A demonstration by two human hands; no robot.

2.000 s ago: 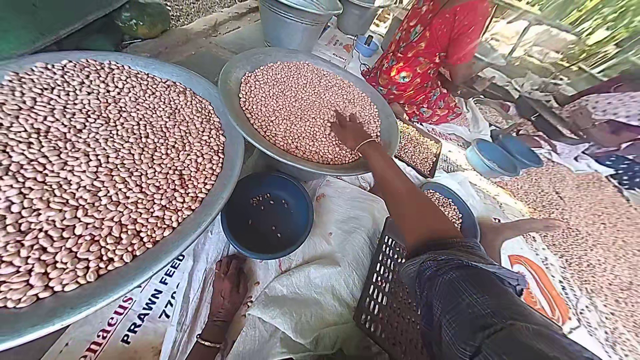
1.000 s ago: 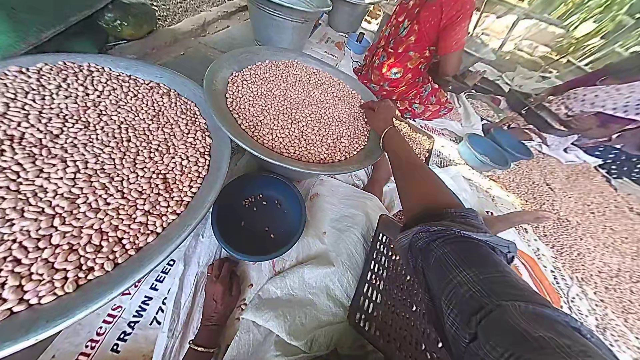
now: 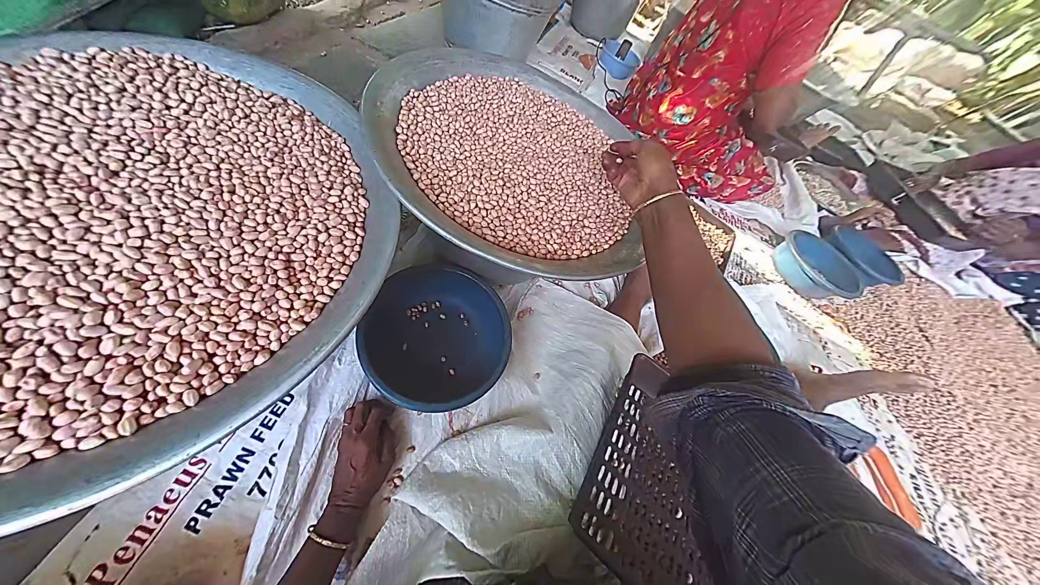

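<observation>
My right hand (image 3: 638,169), with a thin bangle at the wrist, is at the right rim of a round metal basin (image 3: 504,258) filled with shelled peanuts (image 3: 508,162). Its fingers are curled; a small pale spot shows at the fingertips, but whether it is a peanut is unclear. My left hand (image 3: 367,445) lies back up on a white woven sack (image 3: 504,439), its fingers bent just below a dark blue plastic bowl (image 3: 435,337). Several peanuts are in that bowl. What lies under the left fingers is hidden. A larger metal basin (image 3: 378,244) of peanuts (image 3: 162,236) fills the left side.
A dark perforated plastic crate (image 3: 626,479) stands beside my right sleeve. A person in red patterned clothing (image 3: 691,89) sits beyond the basin. Blue tubs (image 3: 816,264) stand at the right, near peanuts spread on the ground (image 3: 959,390). Grey buckets (image 3: 496,28) are at the back.
My right hand has moved from over the peanuts in the farther basin to its right rim, and its fingers have drawn in. My left hand remains beside the blue bowl.
</observation>
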